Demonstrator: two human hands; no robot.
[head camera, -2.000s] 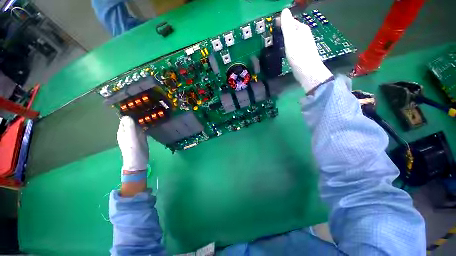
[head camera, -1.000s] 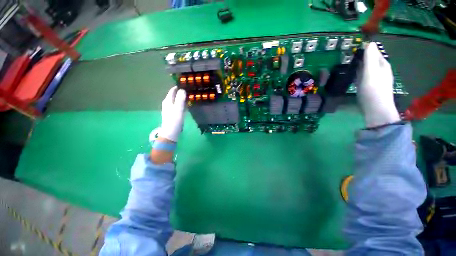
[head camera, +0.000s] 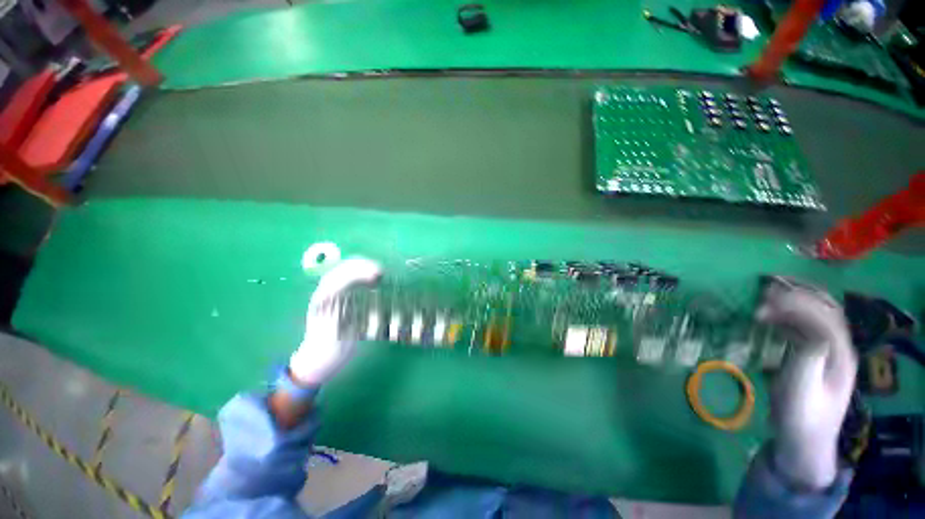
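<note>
A populated circuit board (head camera: 548, 309), motion-blurred, is over the green mat in front of me. It is tilted, seen partly edge-on, with white, grey and yellow-orange parts along its near side. My gloved left hand (head camera: 335, 322) grips its left end. My gloved right hand (head camera: 816, 355) is at its right end, blurred, with fingers curled around the edge. The glove fingers hide both ends of the board. Whether its lower edge touches the mat cannot be told.
A second green board (head camera: 700, 152) lies on the dark conveyor strip. A white-flanged spool (head camera: 322, 257) is beyond my left hand. A yellow-orange ring (head camera: 721, 395) lies near my right hand. Red posts (head camera: 877, 218) stand at the right; a dark stand (head camera: 880, 322) is partly hidden there.
The held board has come from over the conveyor toward me onto the mat side and has tipped. Both hands moved nearer with it. The second board on the conveyor is now fully uncovered.
</note>
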